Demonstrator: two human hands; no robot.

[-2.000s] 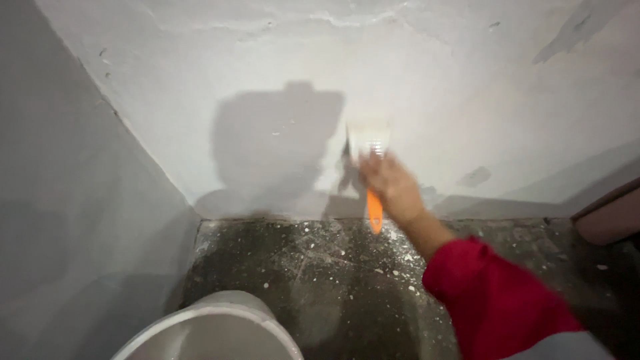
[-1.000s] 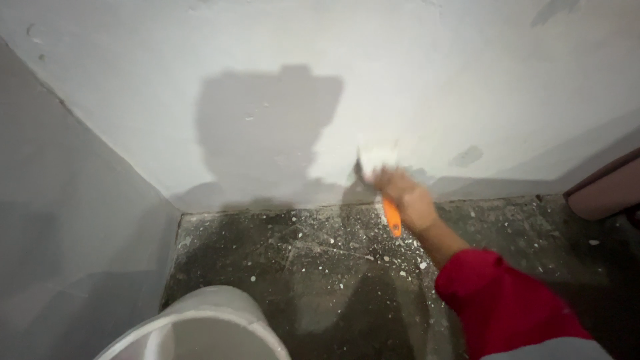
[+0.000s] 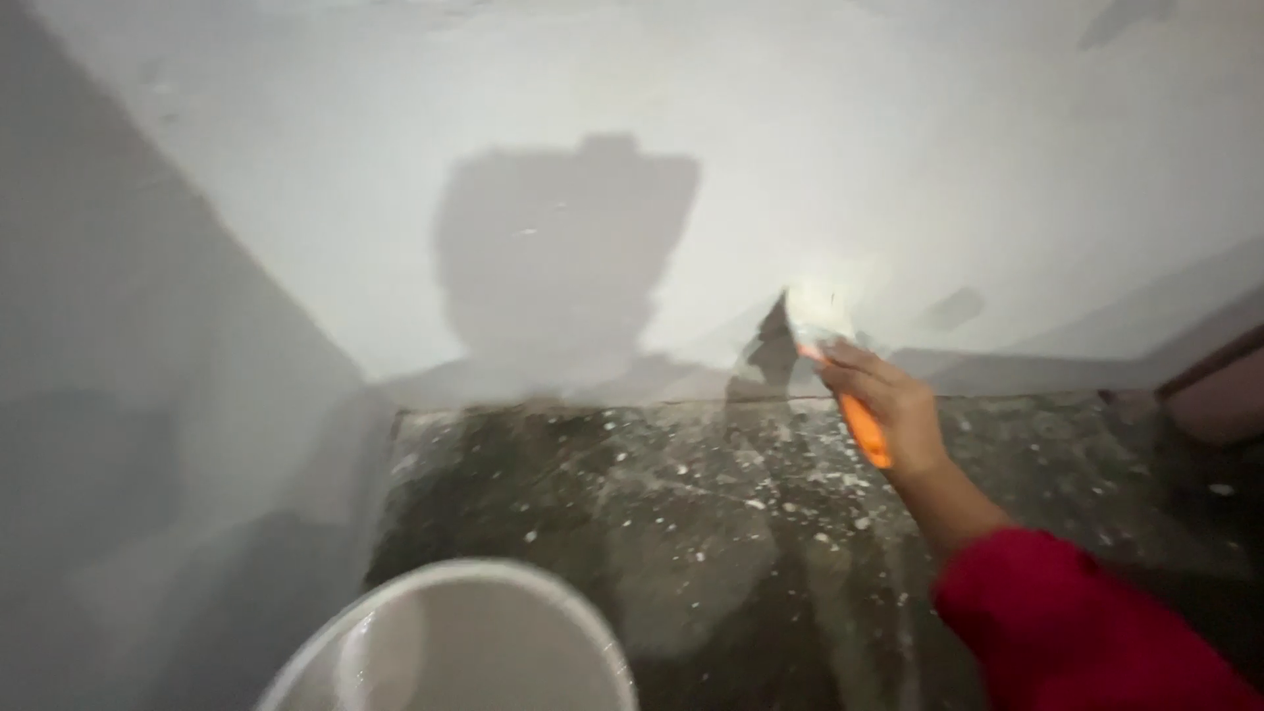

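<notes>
My right hand point(image 3: 884, 395), in a red sleeve, grips a paintbrush or scraper with an orange handle point(image 3: 865, 431). The tool's pale, wide end point(image 3: 818, 308) is at the lower part of the white wall point(image 3: 790, 178), just above the floor; blur hides whether it is bristles or a blade and whether it touches. A white bucket point(image 3: 474, 573) stands at the bottom of the view, left of my hand, its inside partly visible. My left hand is out of view.
A grey side wall point(image 3: 178, 395) meets the white wall at the left. The dark floor point(image 3: 691, 523) bears many white specks. A pinkish object point(image 3: 1224, 395) lies at the right edge. Shadows fall across the wall, which has grey patches.
My right hand keeps its grip on the orange-handled tool low on the wall. The view shifts slightly between frames.
</notes>
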